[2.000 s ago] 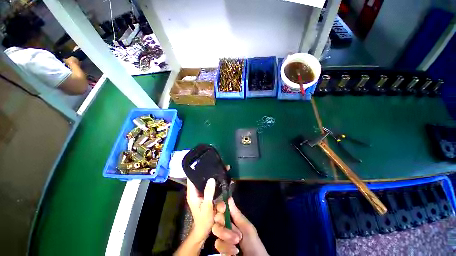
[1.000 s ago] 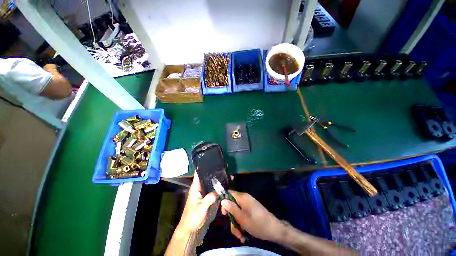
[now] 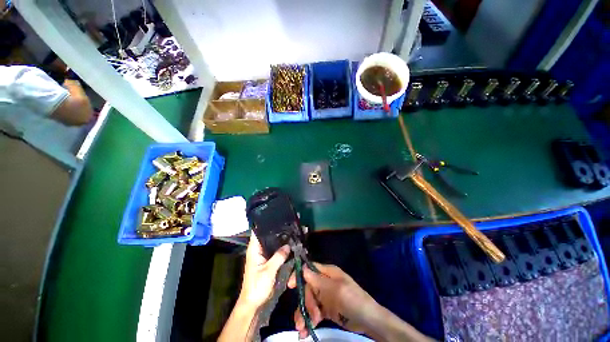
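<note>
My left hand (image 3: 262,272) holds a black lock housing (image 3: 273,217) upright near the bench's front edge, thumb on its lower part. My right hand (image 3: 328,294) holds green-handled pliers (image 3: 300,294), with the jaws at the lower right part of the housing. What the jaws touch is too small to tell. A flat grey work plate (image 3: 316,191) lies on the green bench beyond the hands, with a small brass-coloured ring part (image 3: 314,178) on it.
Blue bin of lock cylinders (image 3: 127,220) at left, white cloth (image 3: 229,216) beside it. Hammer (image 3: 461,219) and dark pliers (image 3: 401,195) lie right. Grease pot (image 3: 366,65), cardboard box (image 3: 235,127) and blue bins at back. Blue crate (image 3: 423,267) at lower right; a person's arm (image 3: 72,107) far left.
The housing has turned in my left hand since the first frame. The pliers' handles now look more spread and steeper than a second ago. The head view has shifted right.
</note>
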